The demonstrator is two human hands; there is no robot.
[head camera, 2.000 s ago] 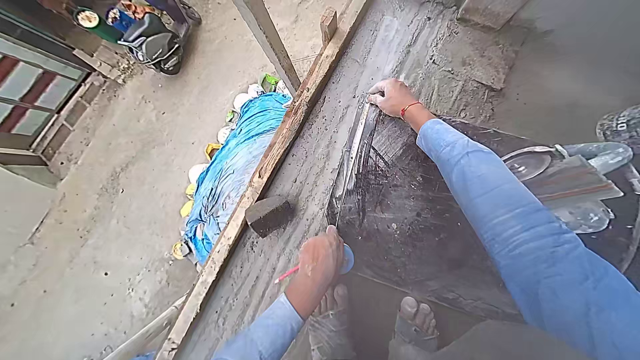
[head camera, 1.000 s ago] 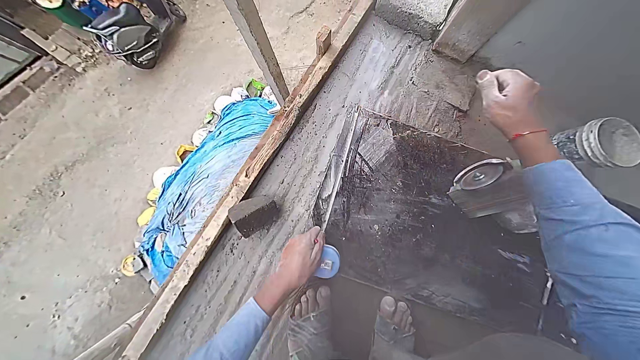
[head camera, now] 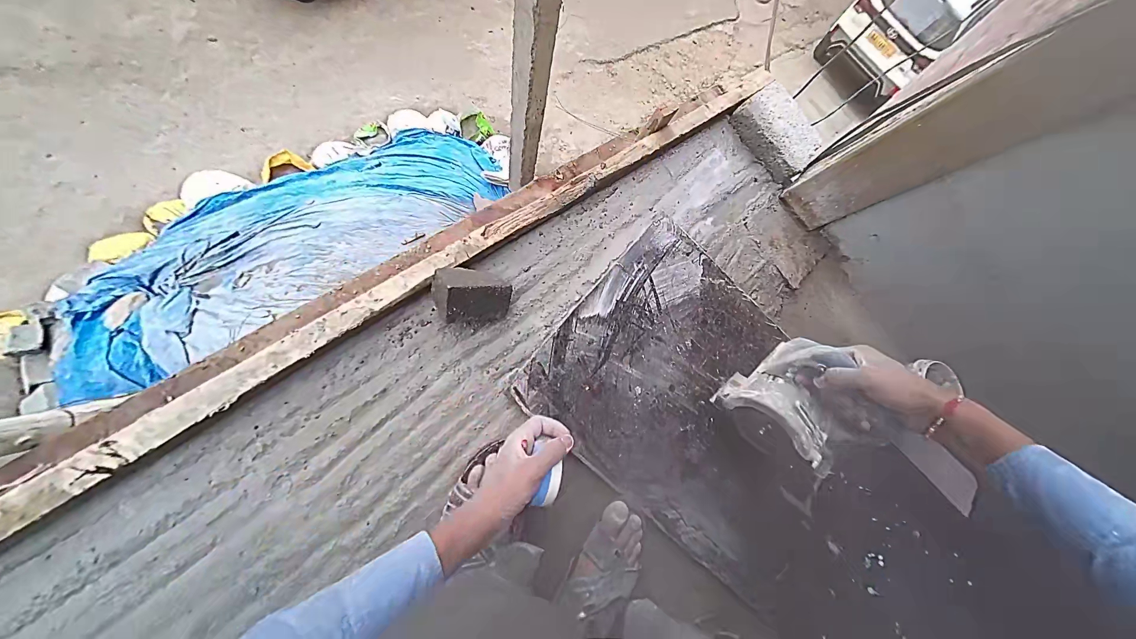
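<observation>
My right hand (head camera: 874,382) is closed around a dust-covered angle grinder (head camera: 785,390), held over the right part of a dark stone slab (head camera: 657,382). The grinder's disc is blurred. Near the slab's lower left corner, my left hand (head camera: 524,466) grips a round blue and white object (head camera: 548,484), mostly hidden by the fingers. A small red tip shows between those fingers. Under my right wrist, a pale flat strip (head camera: 941,470) slants across the slab. White flecks and dust lie on the slab's dark surface.
A dark block (head camera: 472,295) sits on the ridged mortar ledge (head camera: 355,426), beside a long wooden board (head camera: 390,306) on its edge. Beyond the drop lies a blue tarpaulin (head camera: 284,240). A post (head camera: 532,89) rises there. My feet (head camera: 608,559) are close to the slab.
My right hand reached to the slab's far edge, then lifted off it, and now holds the grinder that lay on the slab. The left hand keeps the blue object. The view has turned.
</observation>
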